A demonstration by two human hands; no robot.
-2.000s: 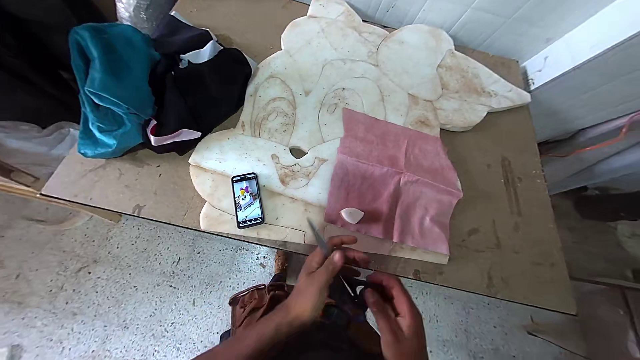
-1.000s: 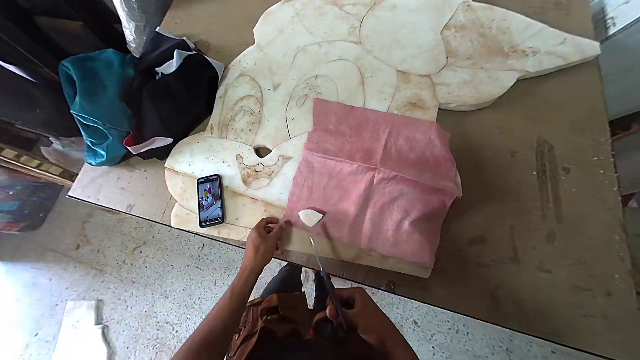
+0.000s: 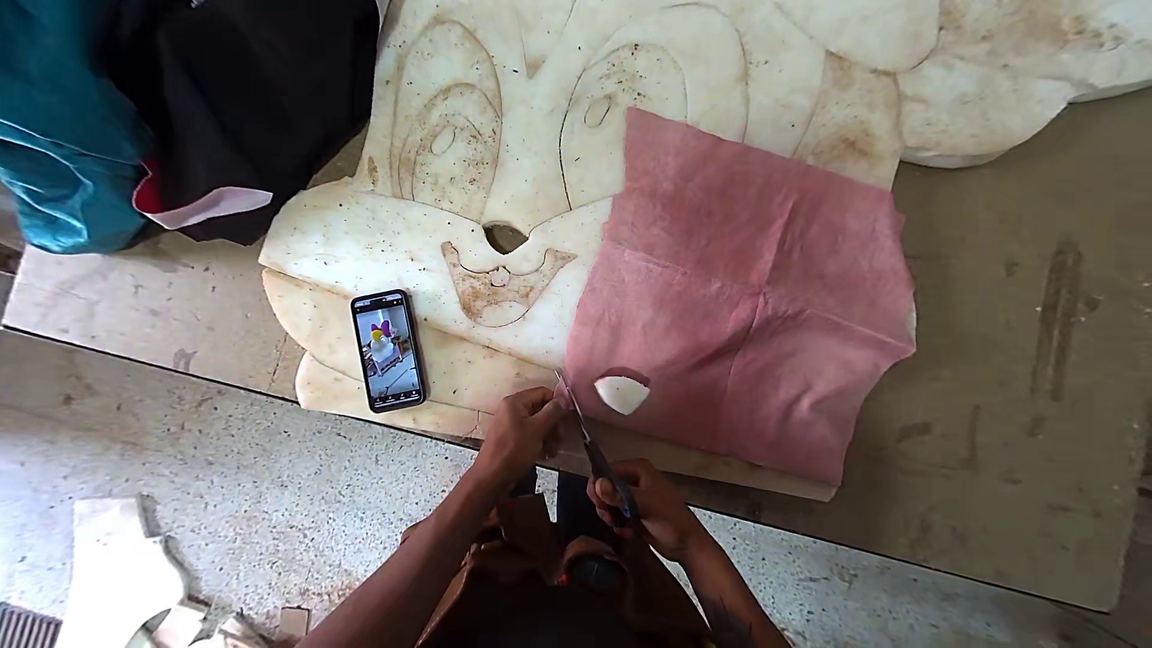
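Note:
My left hand [image 3: 522,429] pinches the lower left corner of a pink cloth [image 3: 756,288]. In my right hand [image 3: 643,504] is a pair of scissors [image 3: 594,447], its blades pointing up and left at that same corner beside my left fingertips. A small white foam piece [image 3: 623,393] with a rounded edge rests on the cloth, right of the blades. Beneath the cloth lies a large cream foam cutout [image 3: 432,333] of a cartoon face, with carved eyes and a mouth. A phone [image 3: 389,351] showing a picture lies on its lower left part.
Teal fabric [image 3: 67,135] and black fabric [image 3: 243,108] are heaped at the upper left of the wooden table [image 3: 999,360]. The table's front edge runs just above my forearms. White offcuts [image 3: 121,571] lie on the speckled floor [image 3: 297,486] at the lower left.
The scissor blades, below the foam piece a second ago, have moved up and left to the cloth's corner by my left hand. Earlier, my left hand was off the cloth. The view has moved closer.

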